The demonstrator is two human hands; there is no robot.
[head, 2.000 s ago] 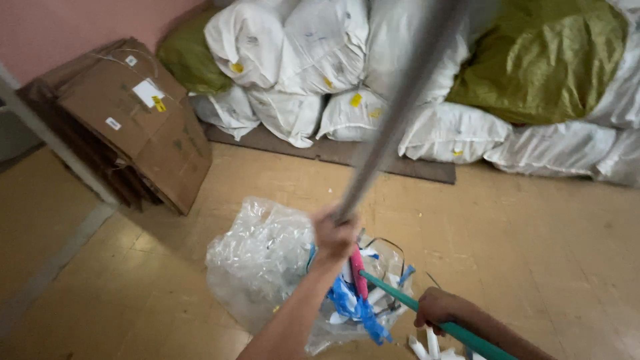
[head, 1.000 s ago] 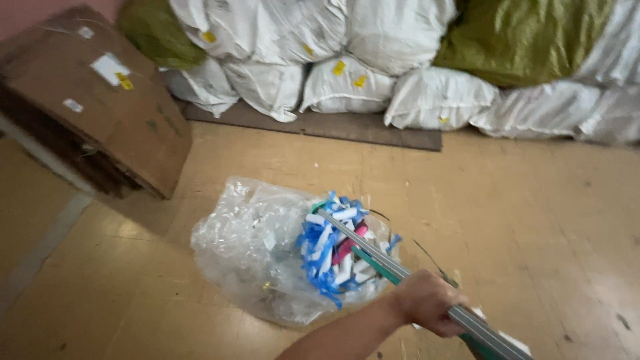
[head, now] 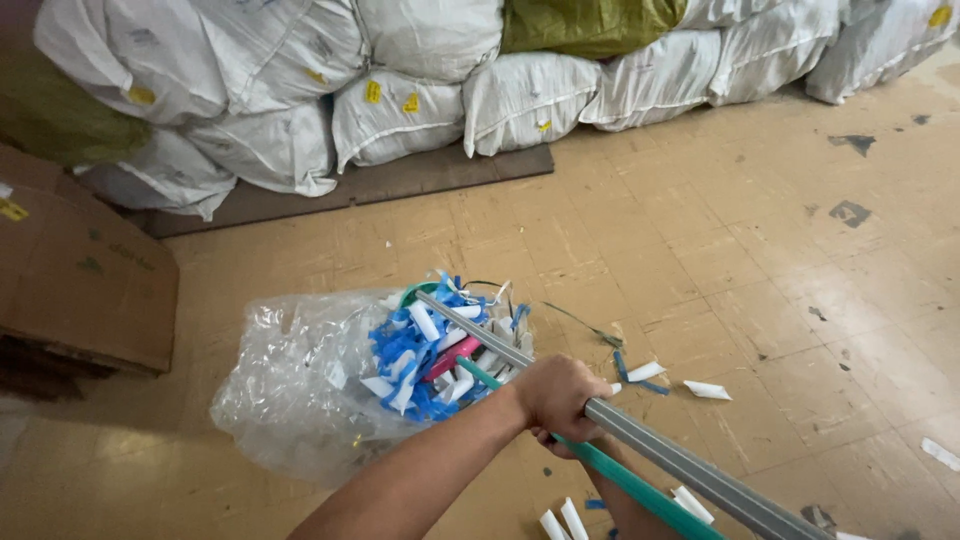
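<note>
My left hand point(head: 562, 396) is closed around a grey striped pole point(head: 690, 457). Just below it and partly hidden, my right hand point(head: 553, 444) grips a green pole point(head: 637, 487). The poles reach down to a heap of blue and white scraps point(head: 409, 360) on the floor. At the far end of the grey pole a green fitting point(head: 421, 291) shows; the green pole meets a pink piece point(head: 454, 357) within the heap. A crumpled clear plastic bag point(head: 300, 375) lies left of the scraps and partly around them.
White woven sacks point(head: 532, 97) and olive sacks point(head: 592, 26) are stacked at the back, some on a brown board point(head: 390, 184). Flattened cardboard boxes point(head: 90, 270) lean at the left. Loose white scraps point(head: 706, 390) and a dark strap point(head: 592, 330) lie on the tiled floor.
The grey pole, upright two seconds ago, now slants low into the heap. My hands are now close together, crossing near the poles. The view has shifted right.
</note>
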